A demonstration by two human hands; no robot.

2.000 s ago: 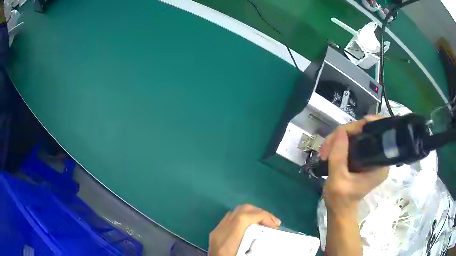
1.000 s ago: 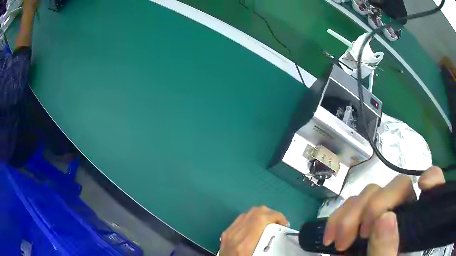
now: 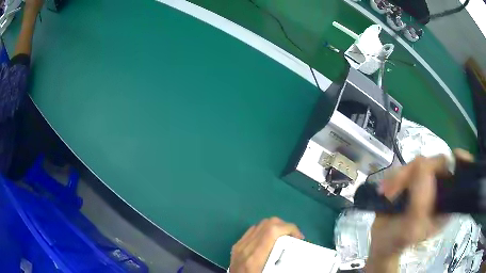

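My left hand (image 3: 261, 244) grips a white device body with its flat back cover (image 3: 304, 257) facing up at the bottom edge. A dark keyhole slot shows in the cover, and the unit is partly cut off by the frame. My right hand (image 3: 413, 200), blurred, is closed around the black electric screwdriver (image 3: 458, 186), to the right of and above the cover, not touching it. The screwdriver's bit is not clearly visible. The grey-silver screw feeder (image 3: 346, 139) stands beyond, its brass-coloured pickup point (image 3: 341, 165) facing me.
A clear bag of white parts (image 3: 354, 234) lies right of the feeder, partly behind my right hand. A white unit (image 3: 367, 50) lies behind the feeder. Another person's arm (image 3: 24, 40) reaches in at the far left. A blue crate (image 3: 48, 229) stands below the bench edge.
The screwdriver went from the feeder down to the cover and has now lifted off it, up and right. My left hand still holds the unit. A person's arm has appeared at far left.
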